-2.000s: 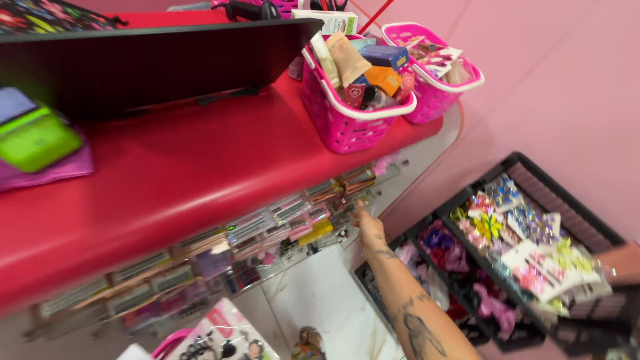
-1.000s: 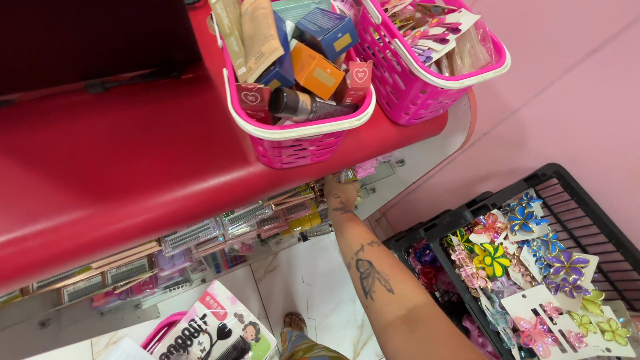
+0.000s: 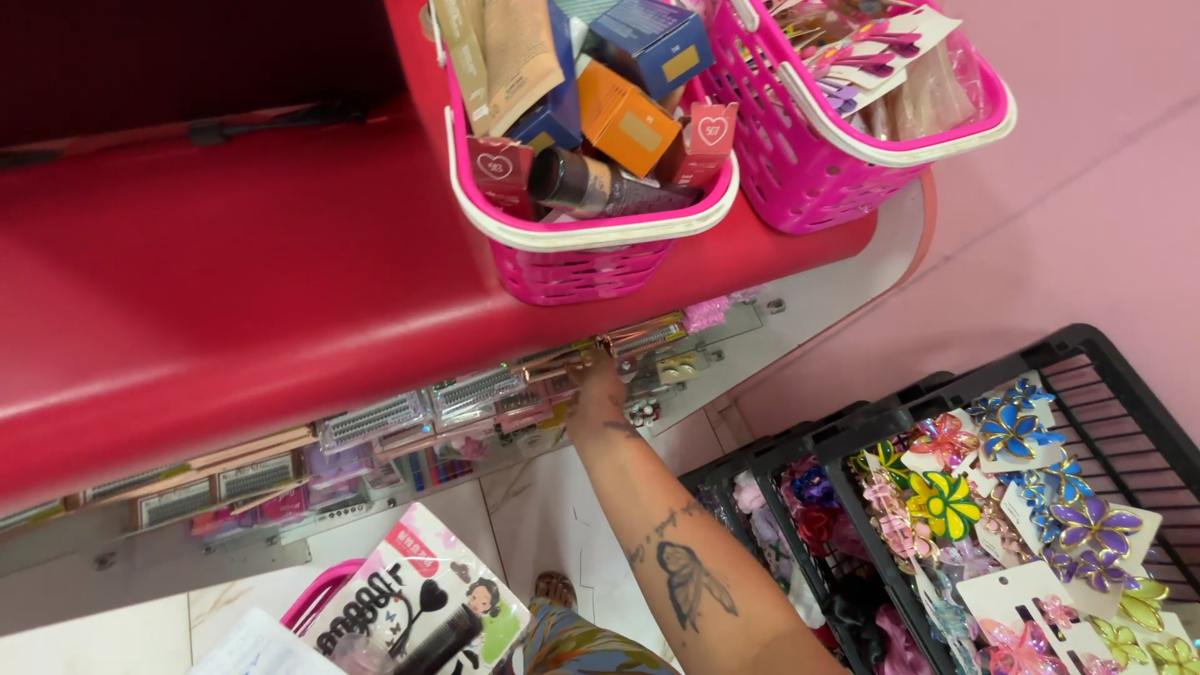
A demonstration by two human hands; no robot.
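Observation:
My right hand (image 3: 597, 389) reaches in under the edge of the red padded counter (image 3: 281, 309), at the shelf below it. Its fingers are at a stack of flat boxes of false lashes (image 3: 642, 336), partly hidden by the counter, so whether they grip one cannot be told. More clear lash cases (image 3: 375, 422) line the shelf to the left, and a card with small pale items (image 3: 677, 367) lies just right of the hand. My left hand is out of view.
Two pink plastic baskets of cosmetics (image 3: 581, 272) and hair clips (image 3: 797, 187) stand on the counter. Black wire baskets (image 3: 1097, 347) with flower hair clips (image 3: 942, 504) are at the right. A packaged comb set (image 3: 422, 600) lies at lower left, above the tiled floor (image 3: 553, 506).
The view has moved closer to the counter and baskets. My right hand stays at the shelf under the counter's edge throughout.

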